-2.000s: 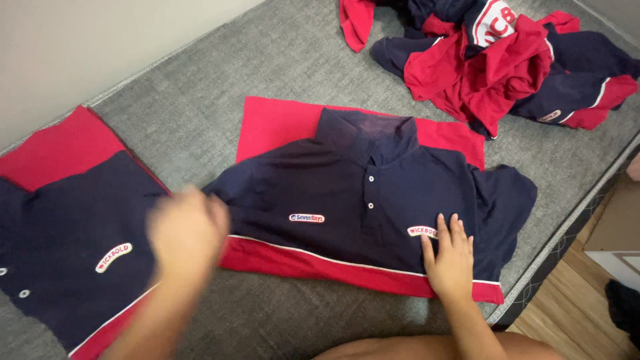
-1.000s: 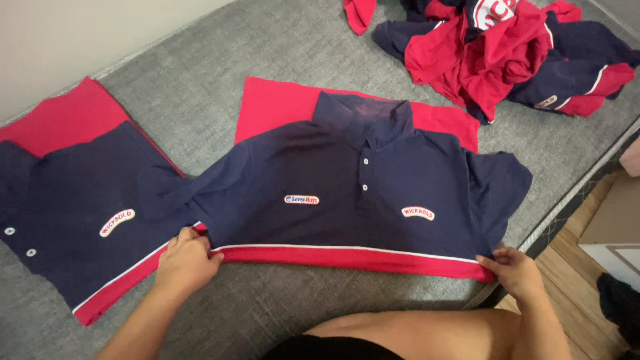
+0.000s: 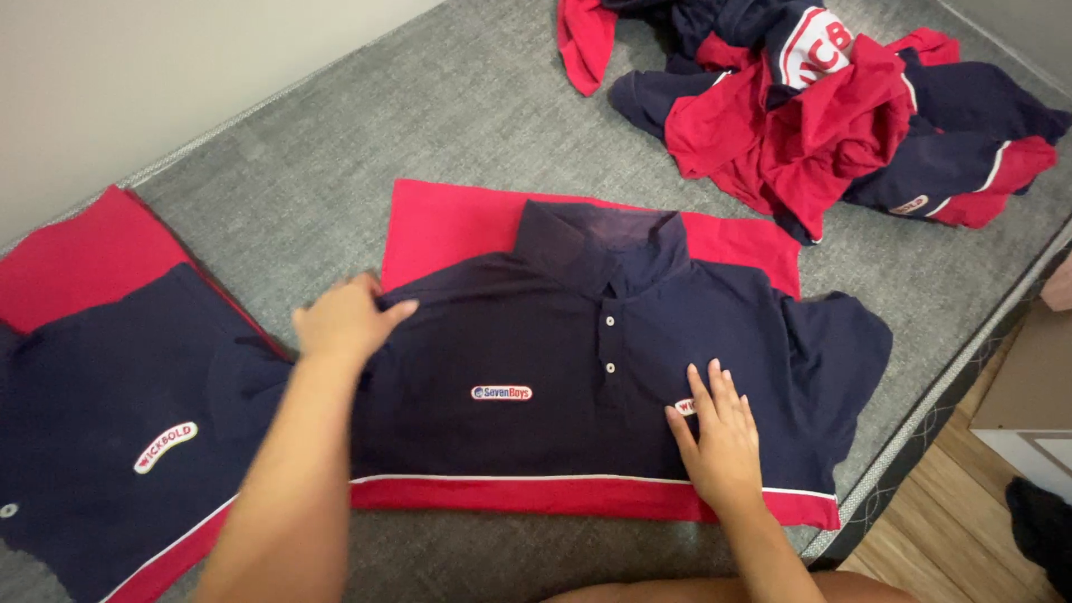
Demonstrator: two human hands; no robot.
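Observation:
A navy and red polo shirt [image 3: 536,335] lies front up, folded crosswise, with its collar toward the far side and a red part showing behind the shoulders. My left hand [image 3: 350,316] is at its left shoulder, thumb apart from the fingers; whether it pinches the fabric cannot be told. My right hand [image 3: 720,440] rests flat on the right chest, fingers spread, partly covering a sewn patch. The right sleeve [image 3: 842,360] spreads outward. A second navy and red polo shirt [image 3: 109,377] lies at the left, partly hidden by my left forearm.
A crumpled heap of navy and red shirts [image 3: 804,126] lies at the back right of the grey fabric mattress [image 3: 352,159]. A pale wall [image 3: 151,67] borders the far left. Beyond the mattress's right edge are a wooden floor [image 3: 930,469], a cardboard box [image 3: 1026,377] and a dark cloth item [image 3: 1038,528].
Since one second ago, my left hand has moved from the lower left hem up to the left shoulder. My right hand has left the lower right corner and now lies on the chest.

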